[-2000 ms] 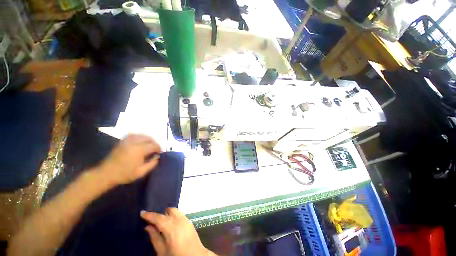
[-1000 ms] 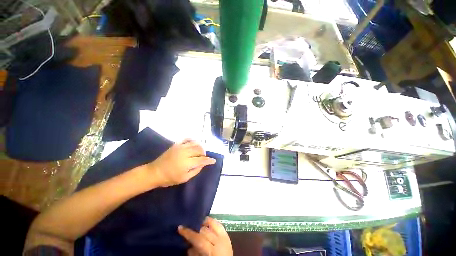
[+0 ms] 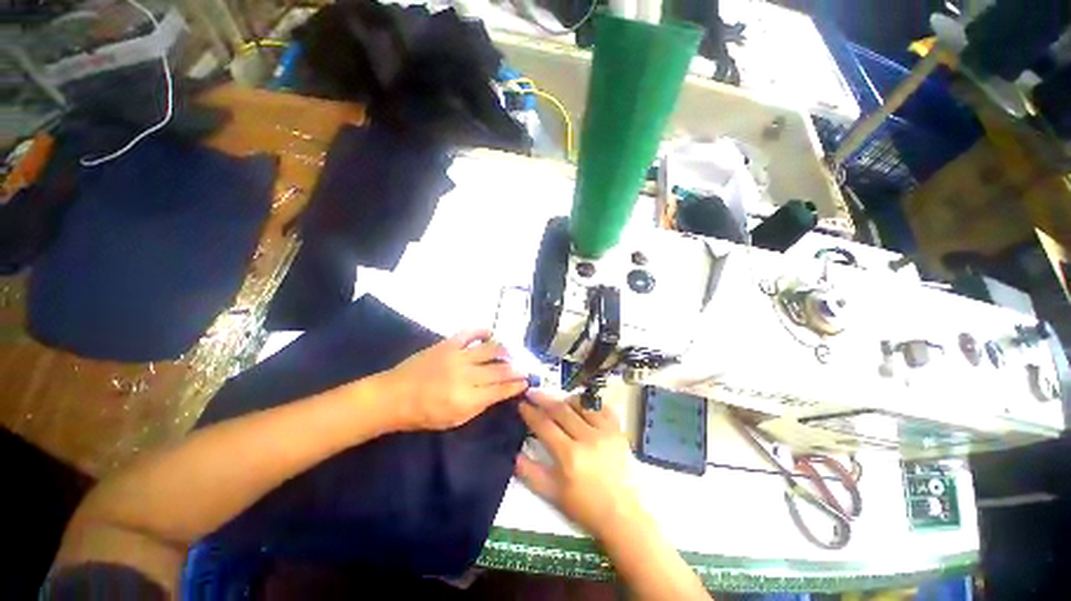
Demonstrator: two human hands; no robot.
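Observation:
A large dark navy fabric panel [image 3: 388, 493] lies on the white table, its upper right corner at the needle area of the white sewing machine [image 3: 752, 311]. My left hand [image 3: 452, 382] lies flat on the panel's upper edge, fingertips close to the presser foot. My right hand [image 3: 576, 452] is just right of it, its fingertips at the panel's right edge beside the needle area. The two hands nearly touch. The presser foot is small and partly hidden by glare and fingers.
A smartphone [image 3: 673, 430] and red-handled scissors [image 3: 822, 499] lie right of the needle. A green sleeve [image 3: 634, 135] stands above the machine head. Dark cut pieces [image 3: 358, 211] lie behind left; another navy piece [image 3: 147, 252] is on the brown side table [image 3: 276, 117].
My right hand has moved up from the panel's lower right edge to the needle area. The panel's corner and my left hand are now closer to the presser foot. The view has shifted.

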